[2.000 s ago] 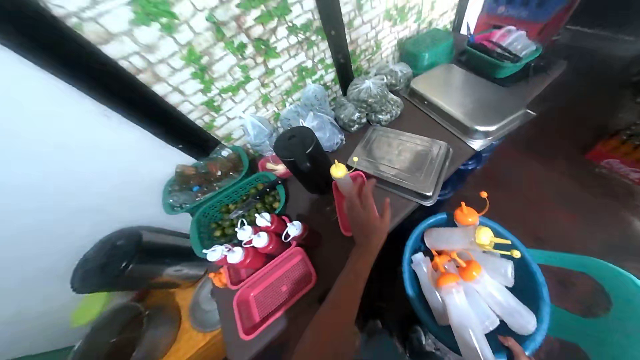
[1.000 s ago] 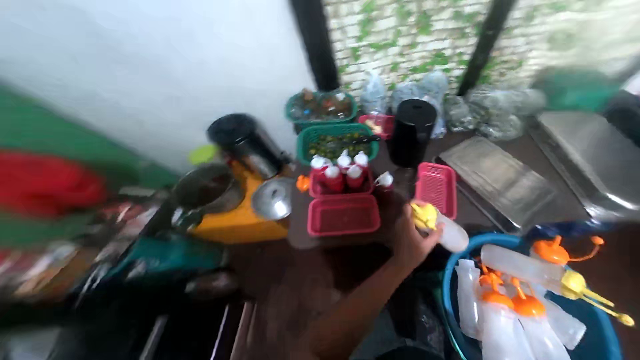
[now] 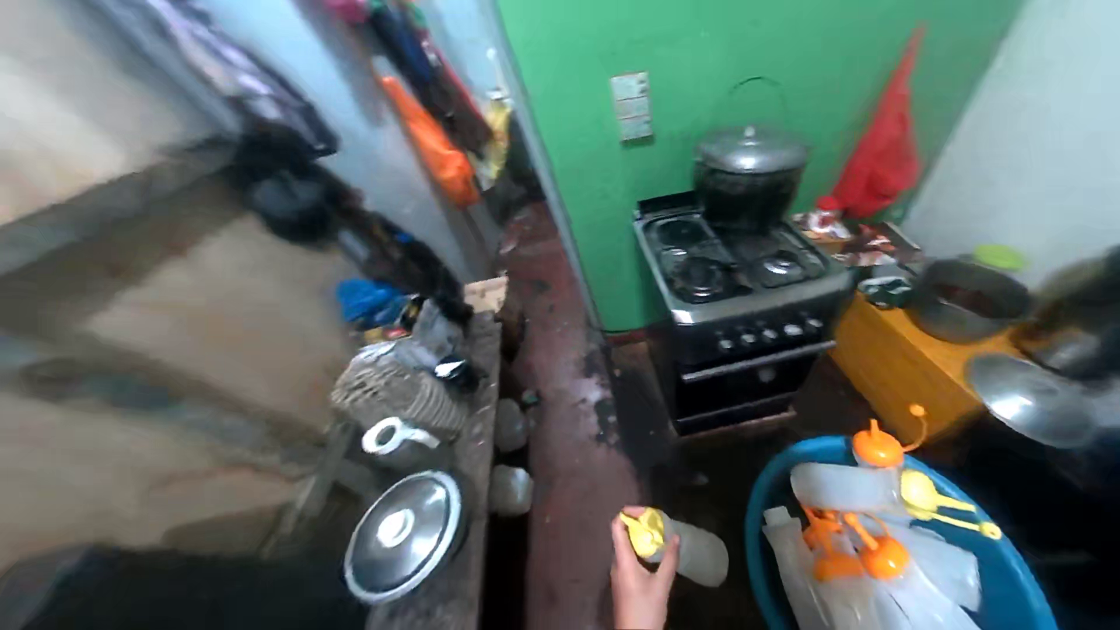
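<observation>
My left hand (image 3: 643, 569) grips a translucent squeeze bottle (image 3: 697, 551) by its yellow cap, low in the middle of the view. The bottle lies tilted, its base toward the right. Close by on the right is a blue plastic tub (image 3: 764, 534) holding several translucent squeeze bottles (image 3: 844, 486) with orange caps (image 3: 878, 446) and yellow caps (image 3: 923, 494). My right hand does not show in the present frame.
A black gas stove (image 3: 744, 289) bears a large lidded pot (image 3: 752, 175) against the green wall. At right, an orange cabinet (image 3: 910, 359) holds a pot (image 3: 969, 297). At left, a wooden bench (image 3: 477, 446) carries a lidded pot (image 3: 404, 535) and a basket (image 3: 394, 394).
The view has swung far left, from the table to the stove. The yellow-capped bottle, over the pink basket two seconds ago, is now away from the table, still in my left hand.
</observation>
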